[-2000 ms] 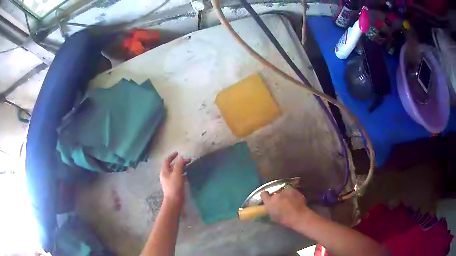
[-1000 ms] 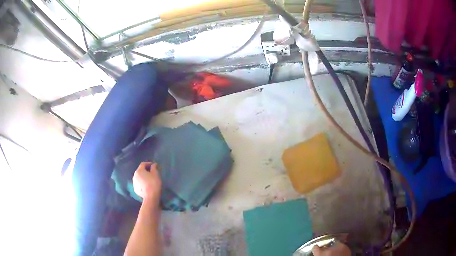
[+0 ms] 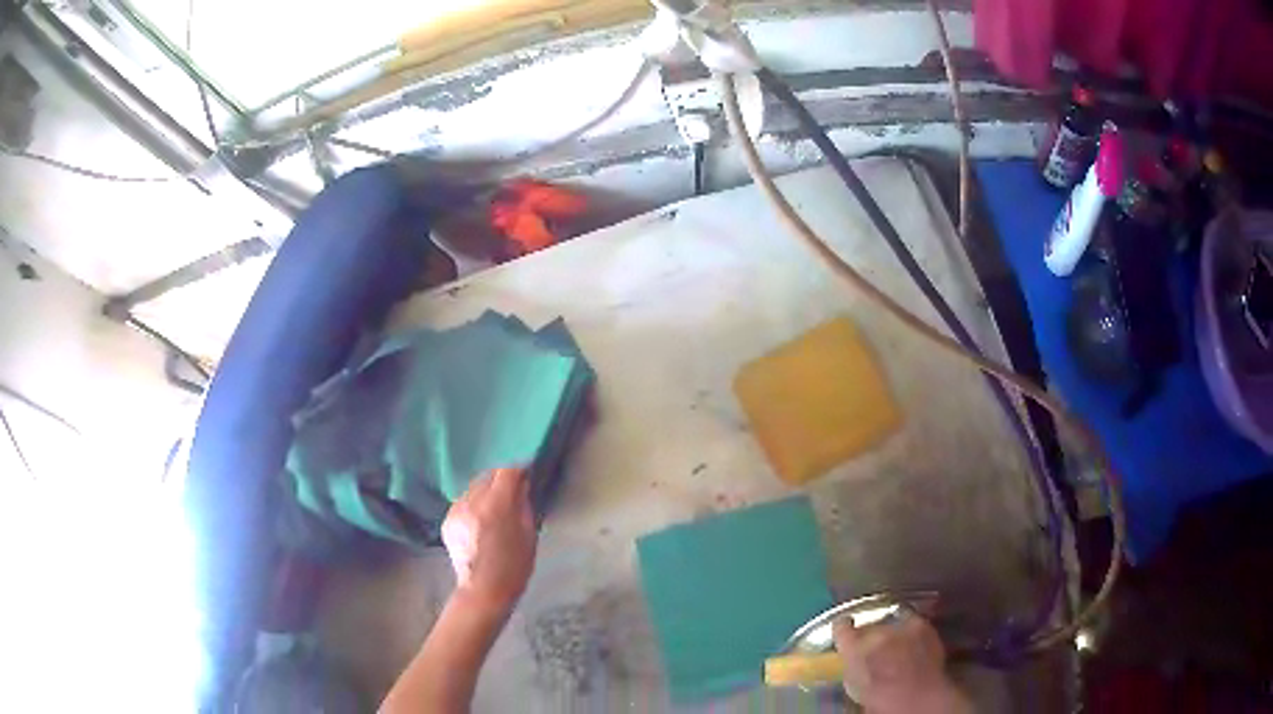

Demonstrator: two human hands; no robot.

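A loose stack of teal-green fabric pieces (image 3: 405, 419) lies on the left of the table. My left hand (image 3: 492, 537) is at its near right edge, its fingers pinching the edge of a piece there. A single teal piece (image 3: 729, 586) lies flat near the front. My right hand (image 3: 896, 667) grips the iron by its pale wooden handle (image 3: 806, 671); the iron's silver body (image 3: 873, 611) is over the right edge of that piece. The yellow-tan template (image 3: 820, 400) lies apart, behind the single piece.
A brown-tan hose (image 3: 894, 310) and dark cable cross the table's right side to the iron. A dark blue padded roll (image 3: 300, 335) lines the left edge. The blue side table (image 3: 1026, 223) holds a spray bottle (image 3: 1081, 221) and a purple basin (image 3: 1229, 342). Orange cloth (image 3: 535, 214) lies behind.
My left hand has left the single piece for the stack, then moved right along it to its near right edge. The view has shifted. My right hand still holds the iron.
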